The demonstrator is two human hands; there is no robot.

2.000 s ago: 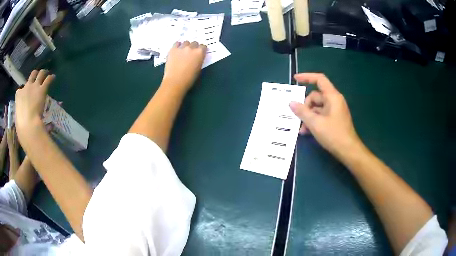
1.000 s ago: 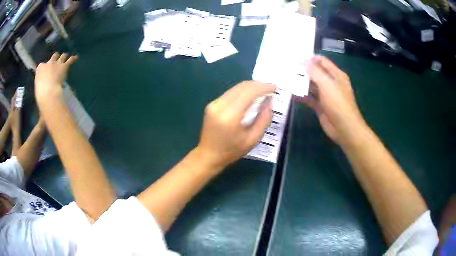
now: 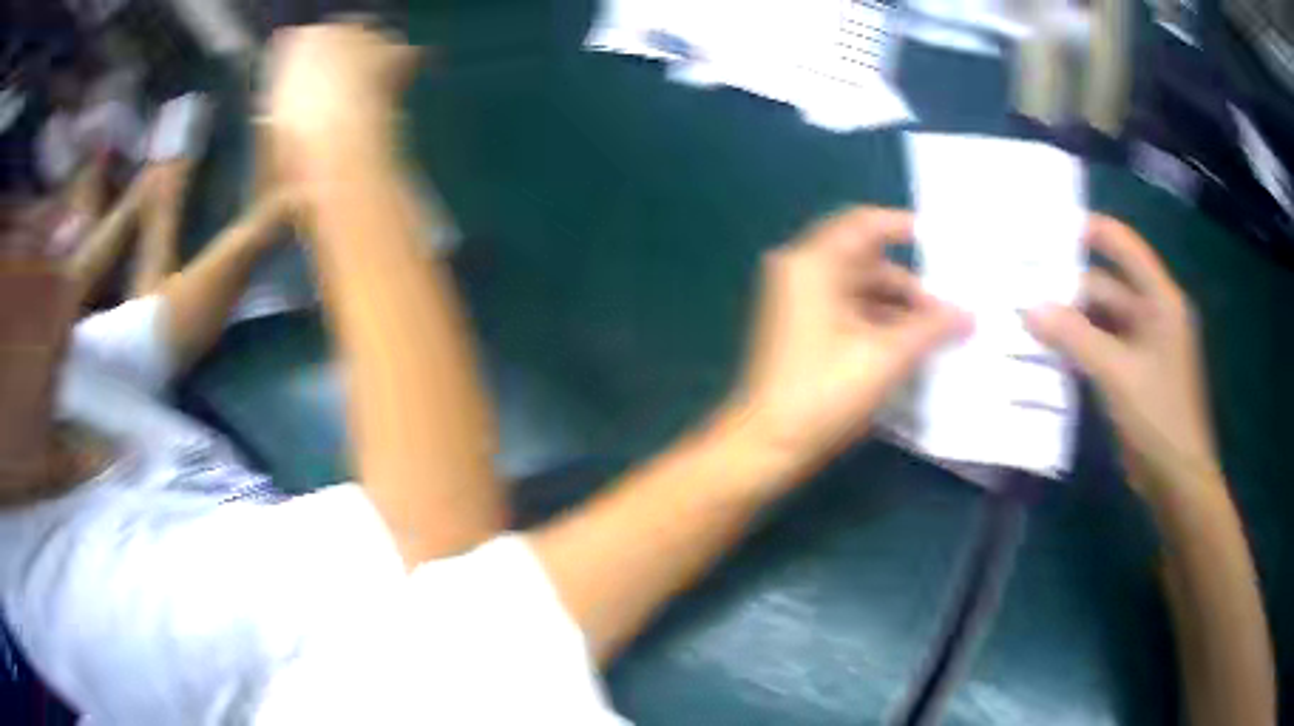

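Note:
The head view is blurred. A white leaflet (image 3: 999,213) is held upright in the picture between my two hands, with dark bars on its lower right part. My left hand (image 3: 852,319) pinches its left edge with thumb and fingers. My right hand (image 3: 1135,333) pinches its right edge. A paper edge shows just below the leaflet, near the dark seam; I cannot tell whether it is a separate sheet.
A loose leaflet pile (image 3: 795,57) lies farther up the green table (image 3: 610,241). Pale rack posts (image 3: 1071,71) stand at the top right beside dark goods (image 3: 1206,142). Another person's forearm (image 3: 405,341) reaches over the table at the left, with more hands beyond.
My left hand has moved from the pile to the leaflet. The leaflet, earlier raised over another printed one, is now gripped at both sides. The view has swung left.

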